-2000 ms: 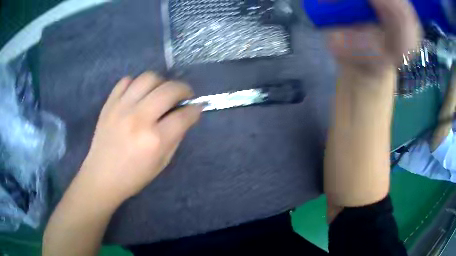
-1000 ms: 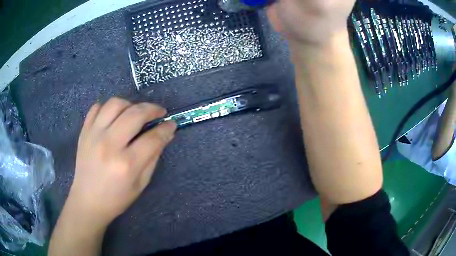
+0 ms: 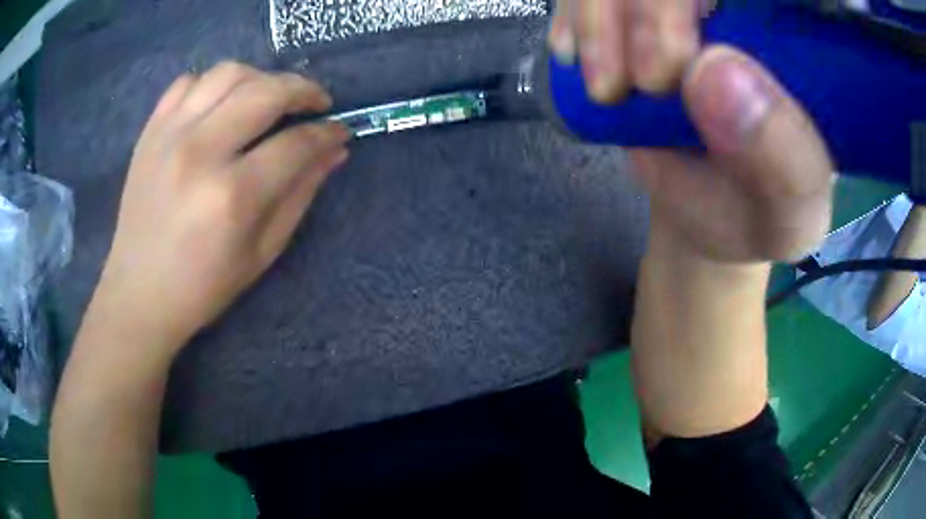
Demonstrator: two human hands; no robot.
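A black handle housing (image 3: 498, 104) lies on the foam mat, open side up, with a green circuit board (image 3: 432, 112) in it. My left hand (image 3: 218, 177) grips the housing's left end between thumb and fingers. My right hand (image 3: 721, 142) is wrapped around the thick blue barrel of the electric screwdriver (image 3: 863, 96), held raised at the upper right, close to the camera. The screwdriver's nose and bit are not visible. The housing's right end is dark and hard to make out near the blue barrel.
The screw tray, heaped with silver screws (image 3: 396, 18), is cut off by the top edge. The dark grey foam mat (image 3: 406, 294) spans the bench. A crumpled clear plastic bag (image 3: 36, 228) lies at left. A black cord (image 3: 863, 266) and another person's arm (image 3: 899, 269) are at right.
The screwdriver, mostly out of view at the top a second ago, now shows large at upper right in my right hand. The view has shifted, with tray and housing higher; my left hand still grips the housing.
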